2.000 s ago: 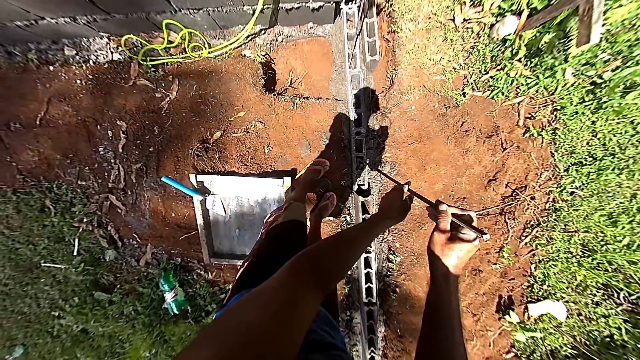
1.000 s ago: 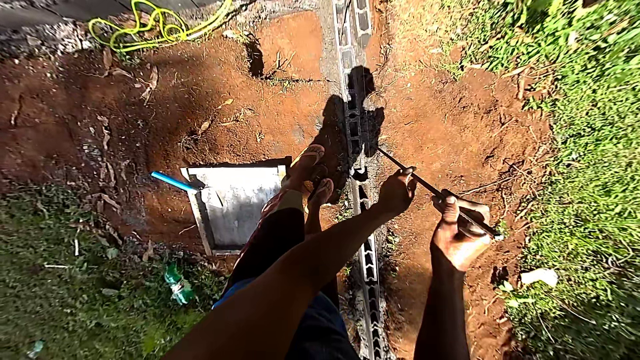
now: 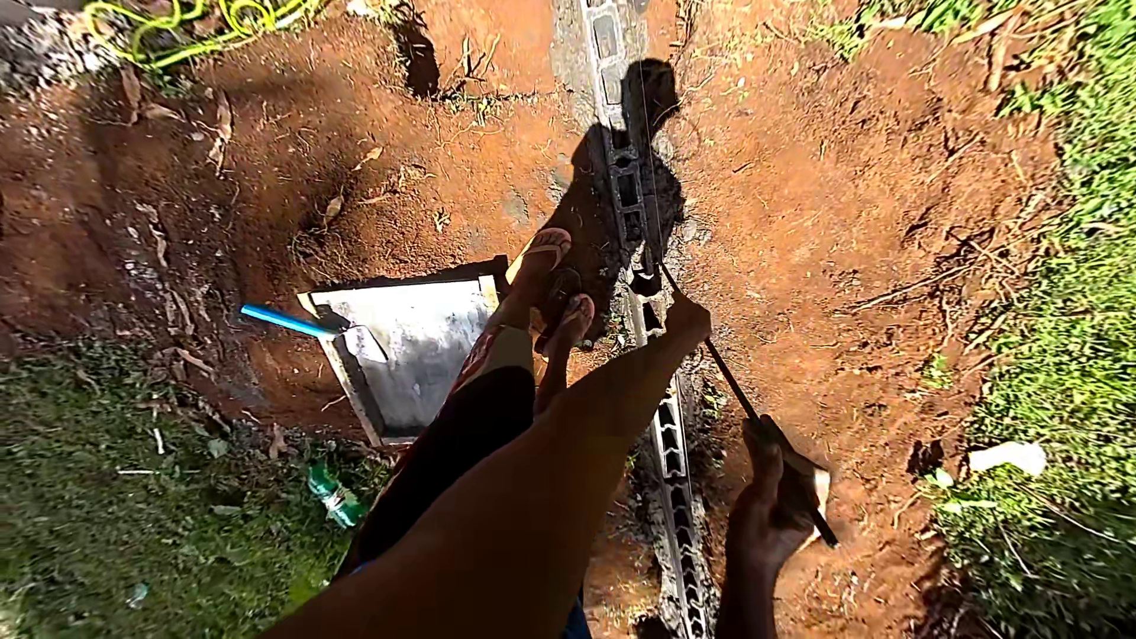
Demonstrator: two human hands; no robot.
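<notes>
My left hand [image 3: 688,321] is closed around the upper part of a thin dark rod [image 3: 731,380], just right of the line of hollow concrete blocks [image 3: 628,191]. The rod's far end reaches the blocks' right edge, beside a taut thin string. Lower right, my right hand [image 3: 774,501] holds the rod near its near end, which sticks out past the palm. The rod slants from upper left to lower right. Whether it bears on a block cannot be told.
My sandalled feet [image 3: 555,288] stand left of the blocks. Beside them lies a wood-framed tray [image 3: 417,346] with a trowel blade [image 3: 366,343] and a blue pipe-like piece [image 3: 286,319]. A yellow-green hose [image 3: 169,49], a green plastic bottle [image 3: 334,495] and grass lie farther out.
Both hands still hold the rod. My right hand has turned somewhat and the rod slants more steeply than before. The view has moved closer.
</notes>
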